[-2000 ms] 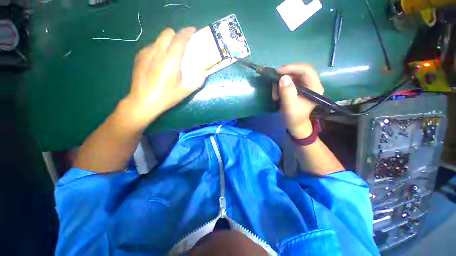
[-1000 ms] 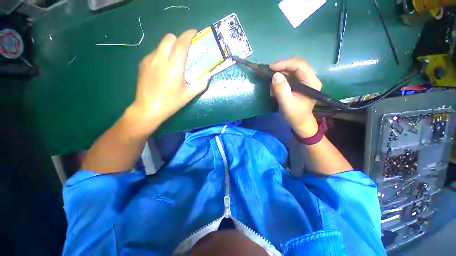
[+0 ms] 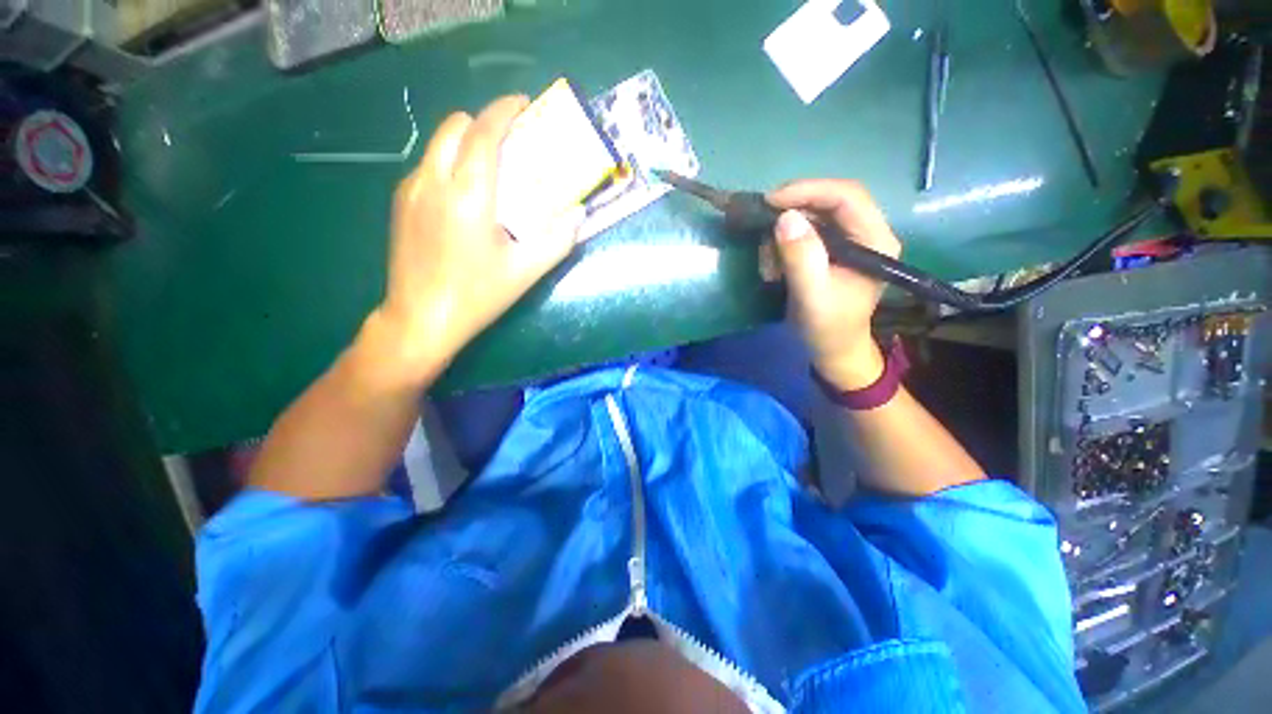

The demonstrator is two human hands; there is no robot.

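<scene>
The open phone body lies tilted on the green mat, its mainboard at the far right end. My left hand grips the phone and the pale battery, which looks raised at an angle over the body; my fingertips are partly hidden. My right hand holds a black soldering iron like a pen. Its tip is at the board's lower edge, near the battery; whether it touches cannot be told.
A white card with a dark cutout, dark tweezers and a thin dark rod lie beyond my right hand. A grey parts tray stands right. A bent strand and small fan are left.
The battery has shifted and lifted at an angle from the phone body, with my left hand on it. The soldering iron stays close to the board. The camera view has shifted slightly.
</scene>
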